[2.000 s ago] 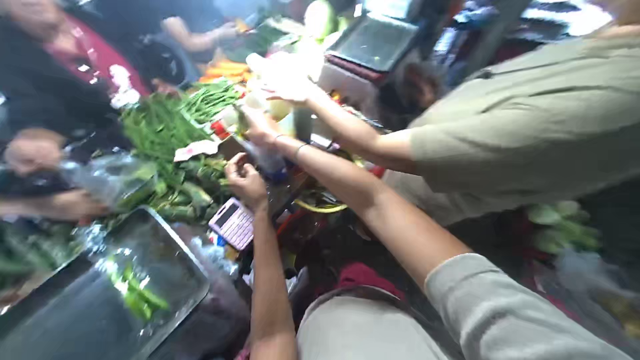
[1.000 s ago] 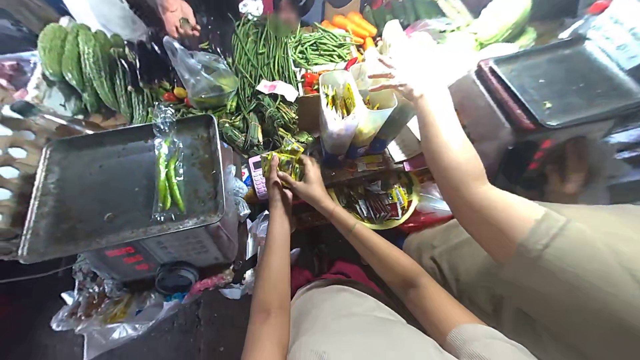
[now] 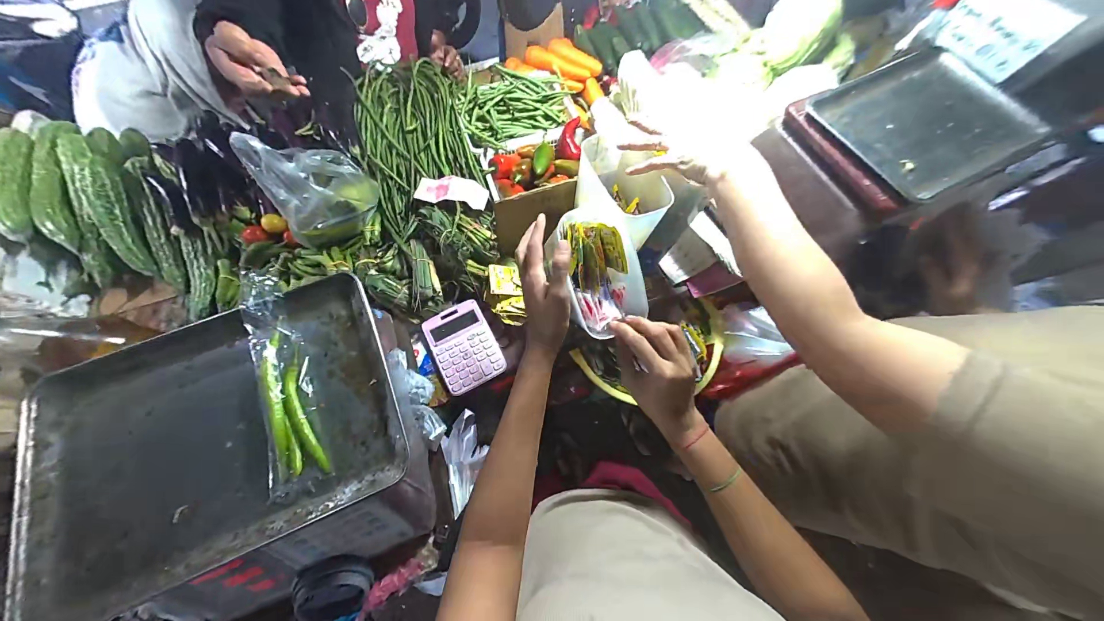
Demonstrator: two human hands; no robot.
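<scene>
A white plastic container (image 3: 638,289) of yellow and red sachets (image 3: 597,259) stands between my hands. My left hand (image 3: 545,285) lies along its left side, fingers pointing up and nothing visible in its grasp. With its fingertips curled, my right hand (image 3: 660,362) is at the container's lower rim; whether it grips the rim or a sachet is unclear. A second white container (image 3: 647,207) is just behind. Left of my left hand are a pink calculator (image 3: 466,347) and yellow packets (image 3: 507,293). A yellow-rimmed basket (image 3: 604,390) of packets is partly hidden below my right hand.
Left, a metal scale tray (image 3: 172,440) holds green chilies (image 3: 289,410) in clear plastic. Behind lie long beans (image 3: 405,129), bitter gourds (image 3: 95,198), carrots (image 3: 561,62) and a box of peppers (image 3: 535,207). A co-worker's arm (image 3: 793,259) reaches in from the right, near another scale (image 3: 927,125). Another person's hand (image 3: 250,65) is at top left.
A second ago my hands were together around a yellow packet near the calculator; now they are apart, at the sachet container. The packet is out of my hands, and the calculator is more fully visible.
</scene>
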